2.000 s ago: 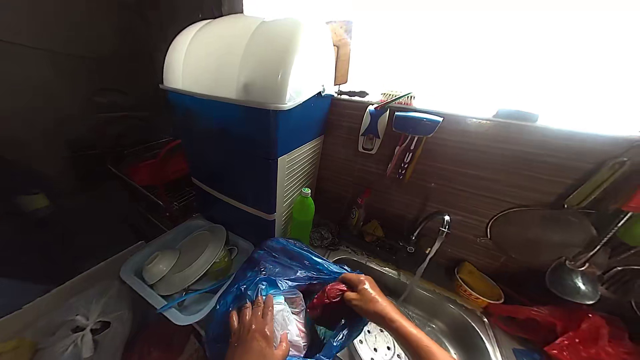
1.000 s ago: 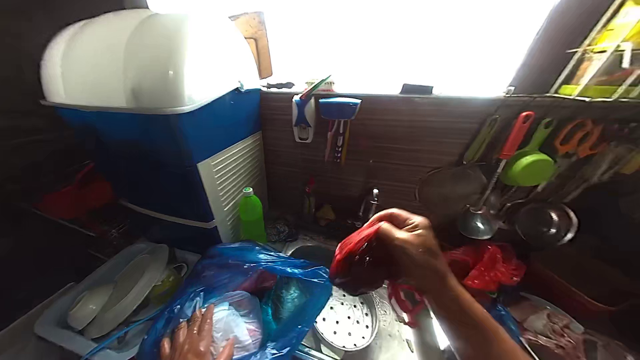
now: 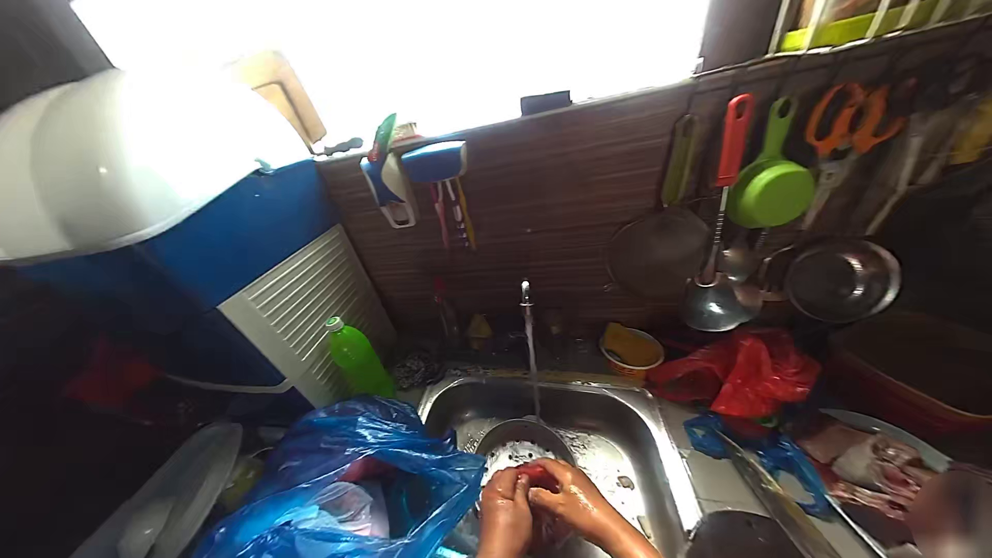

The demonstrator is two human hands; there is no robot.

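My left hand [image 3: 508, 508] and my right hand [image 3: 575, 497] meet low over the metal sink [image 3: 635, 434], both closed on a red plastic bag [image 3: 545, 478] between them. What the bag holds is hidden by my fingers. Just behind my hands, a round metal bowl or strainer [image 3: 523, 435] lies in the sink under water running from the faucet [image 3: 526, 294]. An open blue plastic bag [image 3: 364, 442] with bagged items inside stands left of my left hand.
A green bottle [image 3: 360, 360] stands behind the blue bag, plates [image 3: 198, 488] at left. Right of the sink are a yellow sponge in a tub [image 3: 632, 349], a red plastic bag [image 3: 748, 376], a knife [image 3: 775, 492] and raw meat on a tray [image 3: 876, 465]. Utensils hang above.
My left hand has left the blue bag and joined my right hand in the sink. My right hand has lowered the red bag from above the sink. The view has shifted.
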